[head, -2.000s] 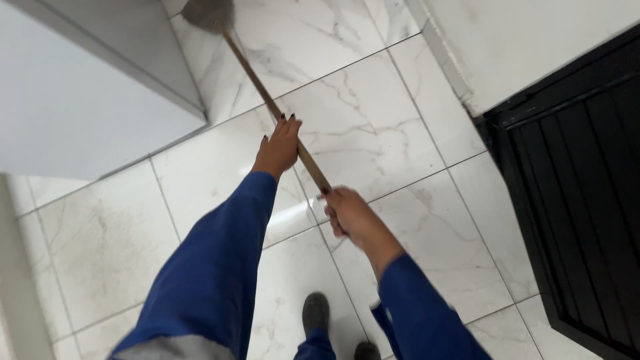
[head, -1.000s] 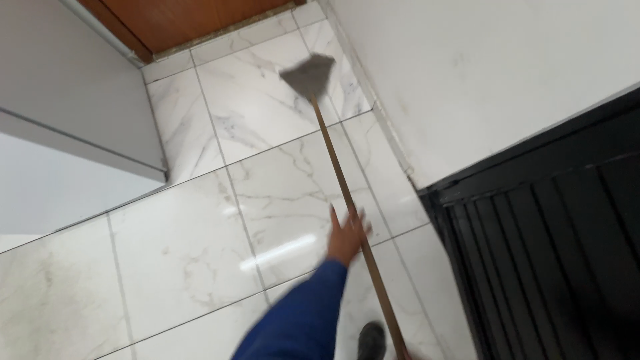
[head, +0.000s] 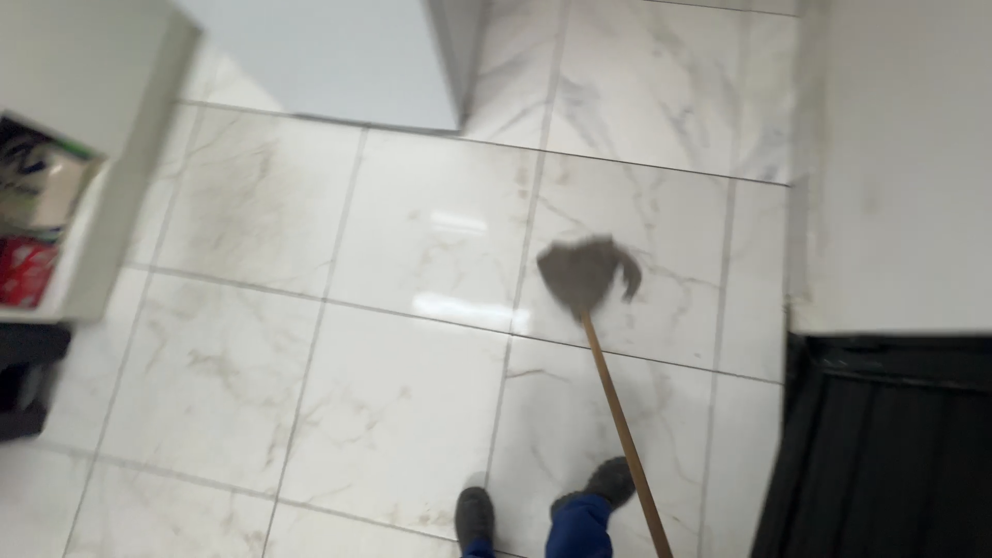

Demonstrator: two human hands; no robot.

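Note:
A mop with a grey string head (head: 585, 273) lies on the marbled floor tiles (head: 403, 387), right of the middle of the view. Its wooden handle (head: 620, 422) runs down and slightly right, past my right shoe, and leaves the view at the bottom edge. A strand of the mop head curls out to the right. Neither my left hand nor my right hand is in view, so what holds the handle is hidden. The mop head is somewhat blurred.
My dark shoes (head: 474, 515) stand at the bottom. A black slatted panel (head: 891, 457) is at the lower right, below a pale wall (head: 907, 170). A light grey cabinet-like block (head: 364, 62) juts in at the top. At left, a pale shelf unit (head: 139, 186) holds a red package (head: 27, 271).
The mop head has come back from near the brown door toward my feet. My hands, seen on the handle earlier, have gone out of view. The view has swung left and down.

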